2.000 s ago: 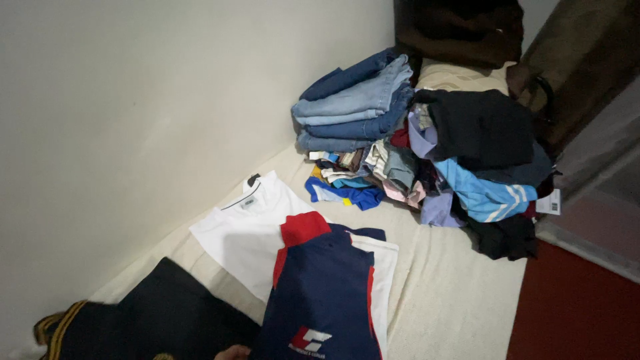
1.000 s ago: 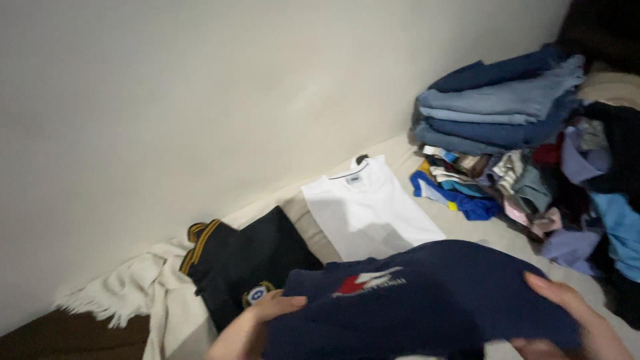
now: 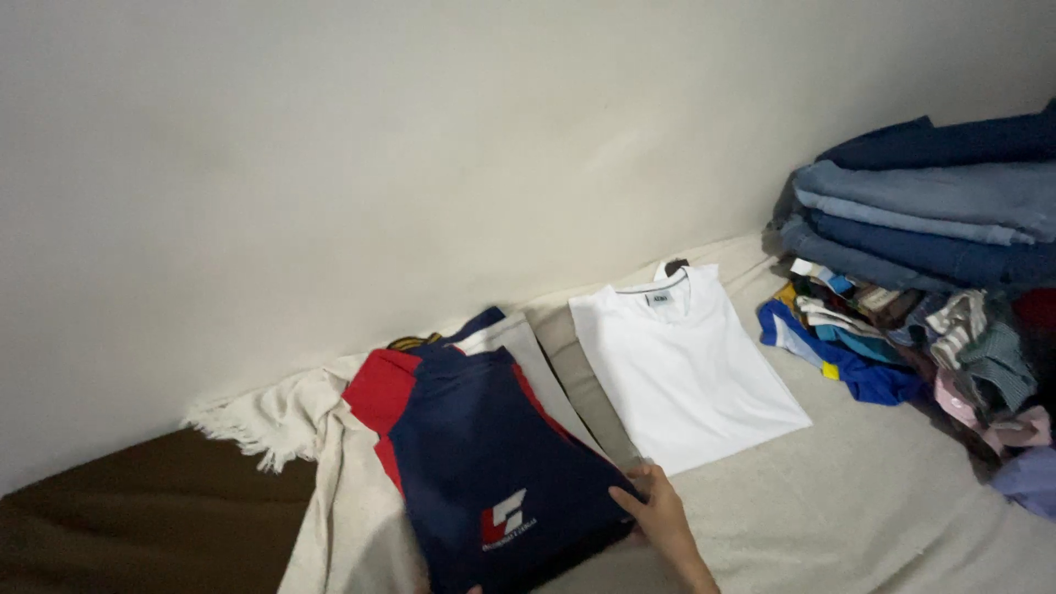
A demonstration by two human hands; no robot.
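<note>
A folded navy garment (image 3: 487, 445) with red and white panels and a printed logo lies over the dark garment with yellow-striped trim (image 3: 415, 341), which it mostly hides. My right hand (image 3: 656, 516) grips the navy garment's lower right corner between thumb and fingers. Only fingertips of my left hand (image 3: 462, 590) show, at the bottom edge of the view against the garment's lower left end; the rest is out of frame. Just right of the navy garment, a folded white T-shirt (image 3: 701, 371) lies flat with its collar toward the wall.
A stack of folded jeans (image 3: 924, 206) stands by the wall at the right, with a jumbled pile of mixed clothes (image 3: 949, 346) before it. A cream fringed throw (image 3: 301, 408) covers the surface beside a brown cover (image 3: 157, 511). The wall (image 3: 412, 165) runs behind everything.
The navy garment, held in both hands a second ago, has moved left and now lies over the dark yellow-trimmed garment. My left hand has mostly left the frame.
</note>
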